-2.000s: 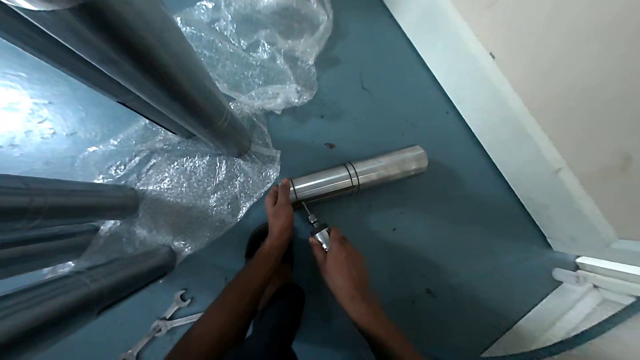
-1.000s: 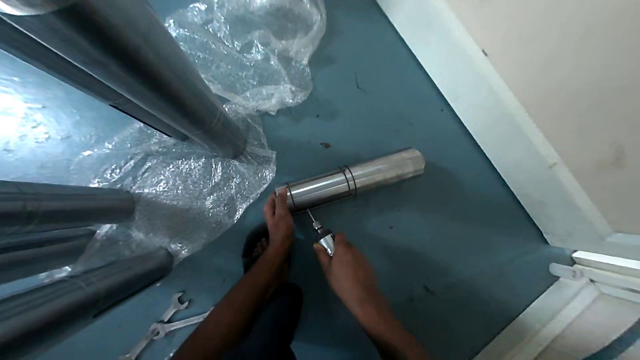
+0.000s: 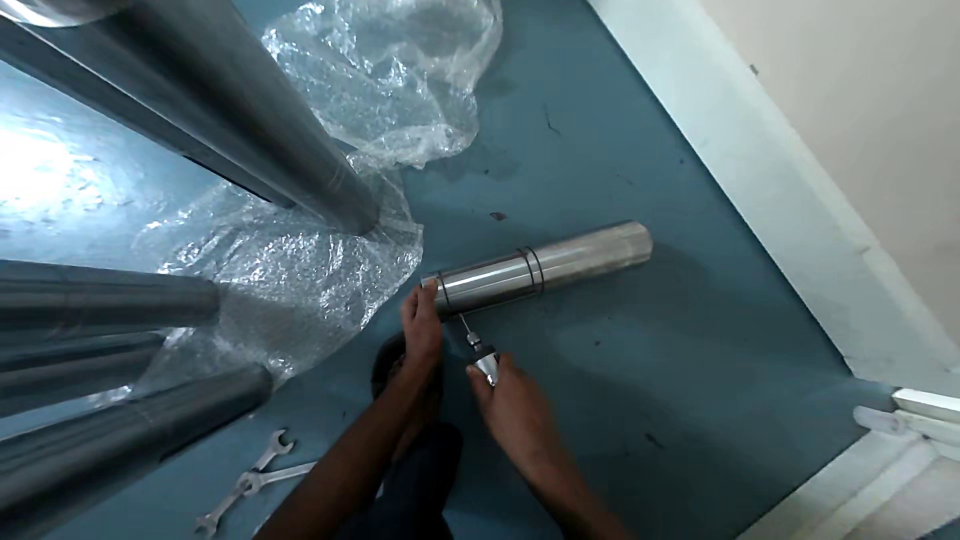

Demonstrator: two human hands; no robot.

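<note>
A shiny metal cylinder (image 3: 585, 256) with dark grooves or bands around it lies on the blue floor. My left hand (image 3: 422, 326) grips its near left end, thumb on top. Held in my right hand (image 3: 517, 412) is a small rotary tool with a chuck, perhaps a die grinder (image 3: 486, 366); its thin shank points at the lower side of the cylinder, close to the left end. Whether the tip touches the metal is too small to tell. Most of the tool's body is hidden by my right hand.
Several large metal tubes (image 3: 247, 112) stand at the left, some over crumpled bubble wrap (image 3: 300, 262). Open-end wrenches (image 3: 251, 481) lie on the floor at lower left. A white skirting board (image 3: 720, 157) runs along the right wall. My shoe (image 3: 388, 364) is beside my left hand.
</note>
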